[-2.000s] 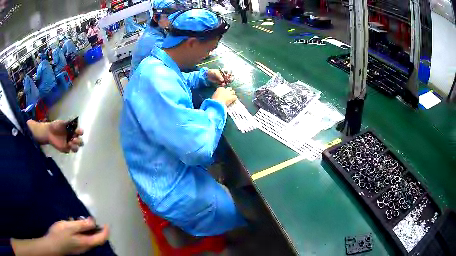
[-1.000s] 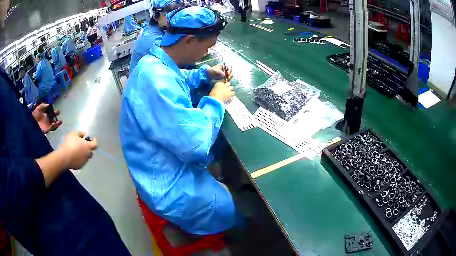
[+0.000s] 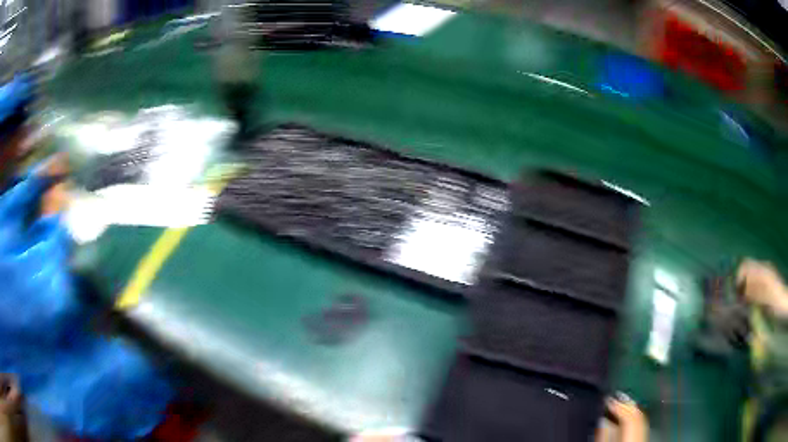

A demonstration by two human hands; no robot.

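Note:
The view is strongly blurred. A filled parts tray point(image 3: 346, 190), with dark rings and a white heap at its right end, lies on the green bench. An empty black tray point(image 3: 553, 298) with four sections stands against its right end. A small dark plate point(image 3: 339, 318) lies in front of the filled tray. My right hand point(image 3: 625, 421) is cut off by the bottom edge, its fingers beside the empty tray's right side. My left hand point(image 3: 384, 436) seems to be only a pale sliver at the bottom edge. What either hand holds cannot be seen.
A worker in a blue smock point(image 3: 52, 319) is at the left, near white sheets and a shiny bag point(image 3: 168, 142). Yellow tape point(image 3: 151, 268) crosses the bench. At the right, another person's hand point(image 3: 765, 285) is over dark parts, beside a white strip point(image 3: 663, 319).
The view has swung to the right, so the filled tray and small plate now show further left. The empty tray and the right-hand person have come into view, and my hands show at the bottom edge.

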